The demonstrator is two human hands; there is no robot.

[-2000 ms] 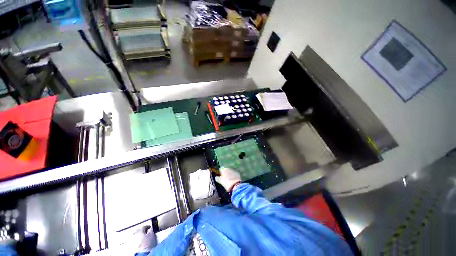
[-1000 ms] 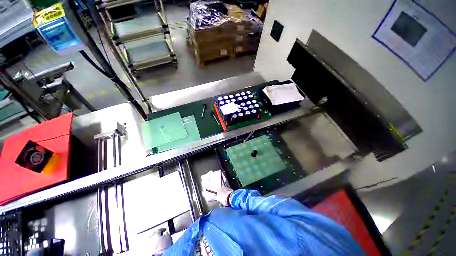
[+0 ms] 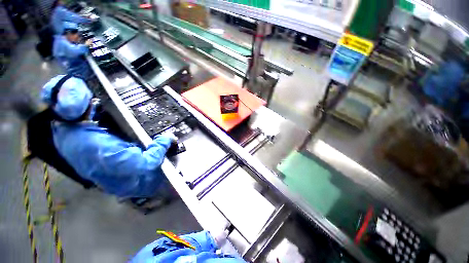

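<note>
My left hand (image 3: pixel 221 237), pale-gloved and small, rests at the near conveyor edge at the bottom; its fingers are too unclear to read. Its blue sleeve carries a red-yellow armband (image 3: pixel 176 239). My right hand is not visible. A crumpled white paper or cloth (image 3: pixel 285 252) lies in the conveyor bed, cut off by the bottom edge. A flat white panel (image 3: pixel 244 205) lies between the rails. Pale-green sheets (image 3: pixel 311 180) lie on the side bench. A board with rows of pale-topped capacitors (image 3: pixel 403 237) and a red strip (image 3: pixel 364 225) is at lower right.
A person in blue (image 3: pixel 103 149) sits at the line at left, one hand over a dark loaded pallet (image 3: pixel 159 114). More people work farther up. A red cover (image 3: pixel 205 97) with a black fan-like item (image 3: pixel 229 104) stands beyond the conveyor rail (image 3: pixel 226 141). Yellow-black tape (image 3: pixel 49 205) marks the floor.
The view has swung left along the line, bringing the seated person into view. The green-covered board and my right hand have left the picture. My left hand stays near the conveyor edge.
</note>
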